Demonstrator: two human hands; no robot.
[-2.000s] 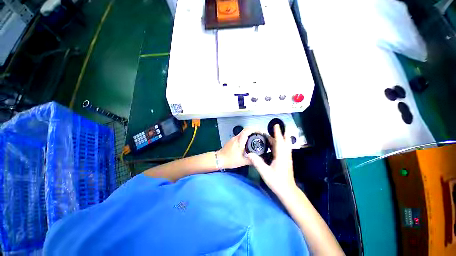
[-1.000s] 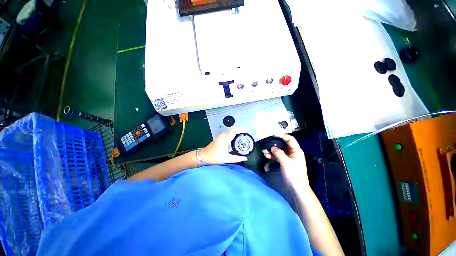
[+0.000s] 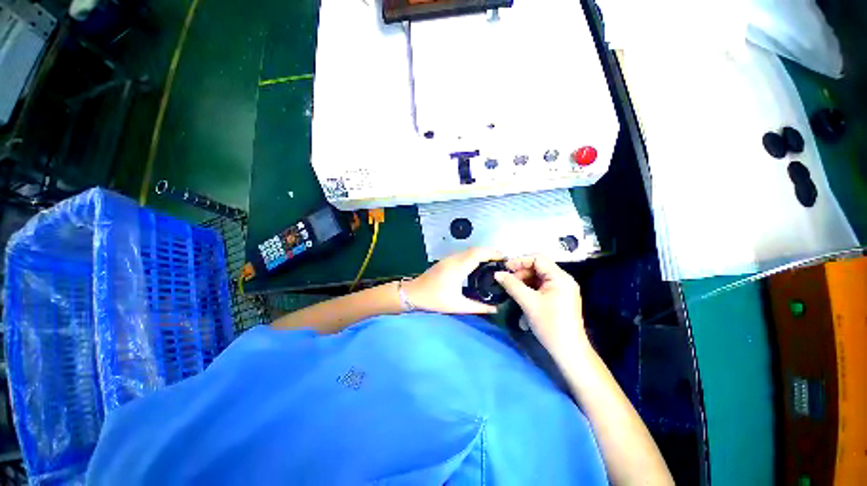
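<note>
My left hand [image 3: 451, 285] holds the round black housing [image 3: 482, 291] upright in front of my body, below the white machine. My right hand [image 3: 553, 296] has its thumb and fingers at the right side of the housing, pinching a black disc cover [image 3: 496, 275] against its face. The grille face is now covered by dark material and the fingers. Exactly how the disc sits is hidden.
The white machine [image 3: 504, 95] stands ahead over a grey-white plate [image 3: 513, 228]. A blue crate [image 3: 171, 294] and a keypad unit [image 3: 297, 241] are left. Loose discs [image 3: 802, 183] lie on a white sheet [image 3: 703, 190]; the orange press fixture [image 3: 851, 361] is far right.
My right hand first picked up the black disc at the plate, then brought it left onto the housing. My left hand keeps holding the housing. The camera view has shifted slightly.
</note>
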